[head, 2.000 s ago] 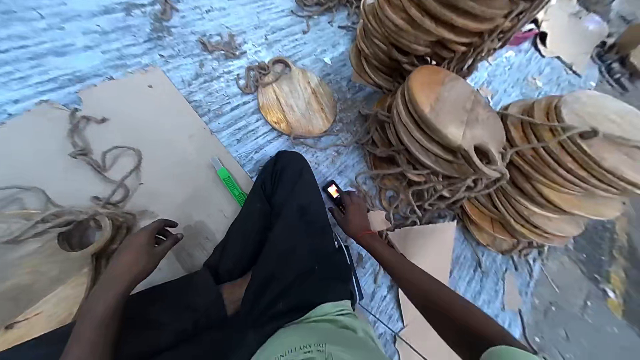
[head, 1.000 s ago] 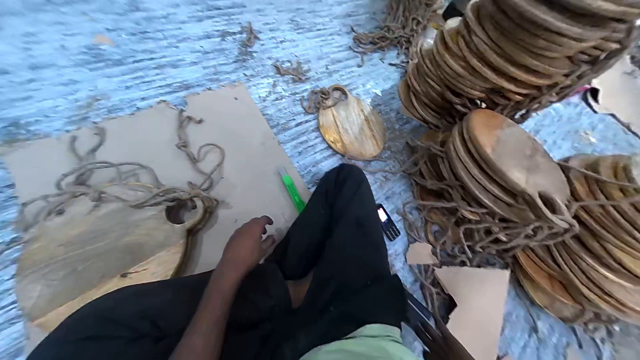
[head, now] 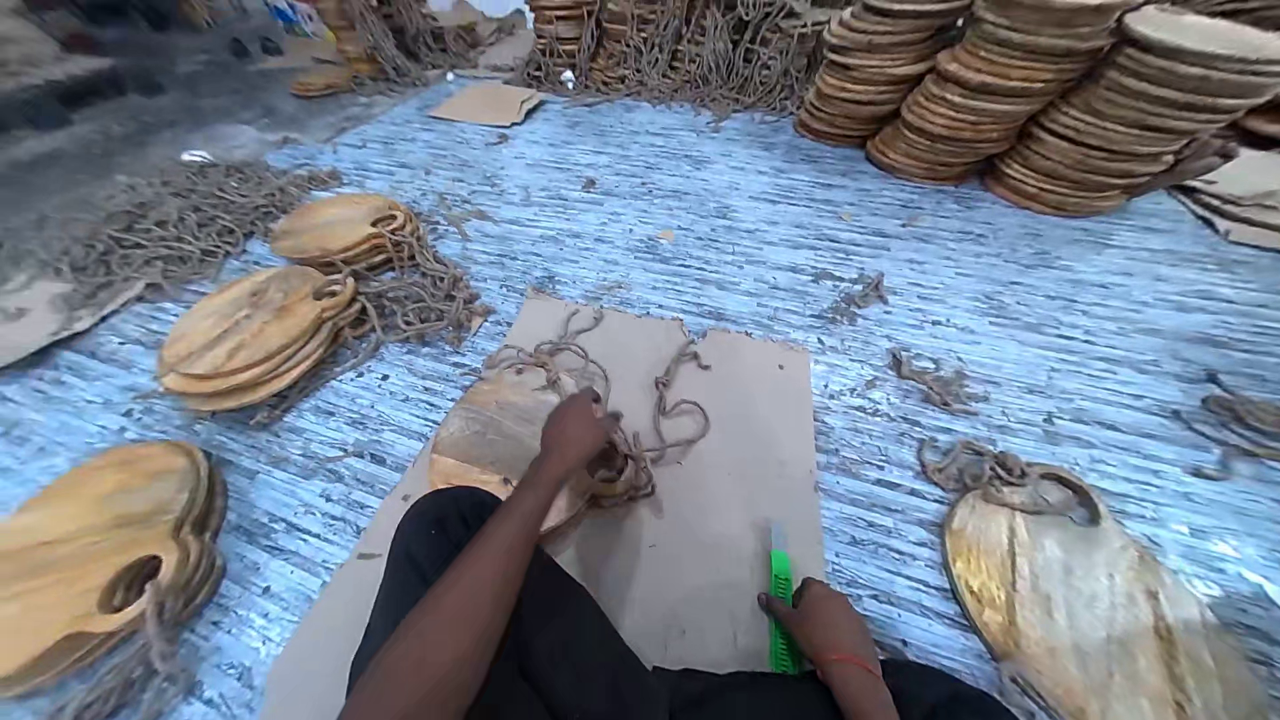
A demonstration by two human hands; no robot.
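Note:
On a cardboard sheet [head: 700, 560] before me lies a round wooden board [head: 495, 430] with jute rope [head: 680, 410] tied about its handle hole. My left hand [head: 580, 435] is over the rope near that hole; whether its fingers grip the rope is not clear. A green utility knife [head: 780, 600], its blade pointing away from me, rests on the right part of the cardboard. Against its handle is my right hand [head: 825, 625], thumb across it, the grip partly hidden.
Another roped wooden board [head: 1090, 600] lies at the right. Stacked boards [head: 250, 335] and a rope heap [head: 190, 220] are on the left. Tall board stacks [head: 1120, 110] stand at the back right. Rope scraps [head: 935, 380] lie on the patterned floor sheet.
The view has swung left and up. My right hand, which was at a small phone two seconds ago, is now at the green knife. My left hand has moved onto the rope by the board's hole.

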